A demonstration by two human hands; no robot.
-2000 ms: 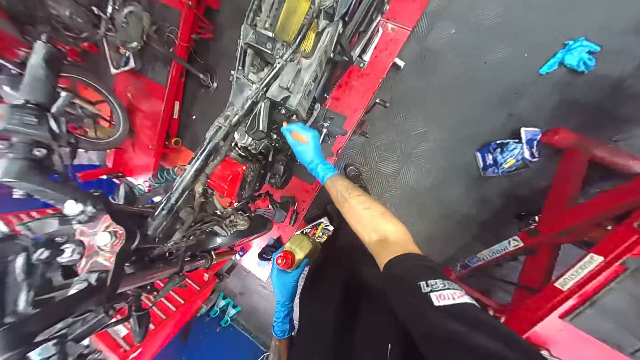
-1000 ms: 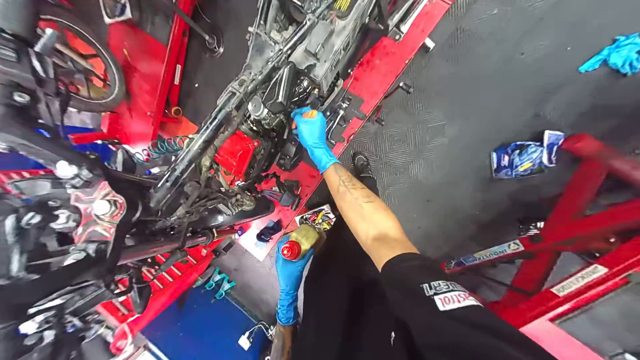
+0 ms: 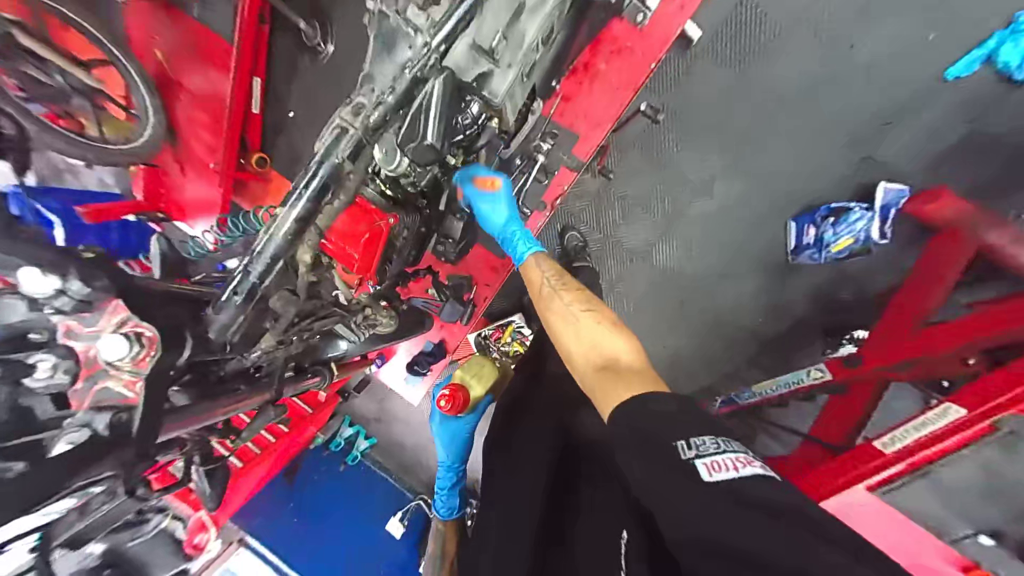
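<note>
My right hand (image 3: 492, 204), in a blue glove, is closed around an orange-handled tool (image 3: 486, 184) beside the engine of a stripped motorcycle (image 3: 424, 136). The tool's kind and far end cannot be made out. Lower down, my left hand (image 3: 456, 424), also gloved in blue, holds a yellowish translucent bottle (image 3: 478, 378) with a red cap (image 3: 453, 398). A red engine cover or part (image 3: 360, 240) shows on the motorcycle, left of my right hand. Wrenches (image 3: 532, 172) lie on the red lift platform (image 3: 596, 88) just beyond that hand.
A box of small coloured items (image 3: 504, 340) stands near the bottle. Black parts (image 3: 452, 300) lie on the platform. Red lift framework (image 3: 904, 336) crosses the right side. On the dark floor are a blue package (image 3: 840, 228) and a blue glove (image 3: 992, 56). Handlebars (image 3: 72, 352) fill the lower left.
The view has come closer to the motorcycle. My right hand stays by the engine with the orange handle, and my left hand still holds the bottle.
</note>
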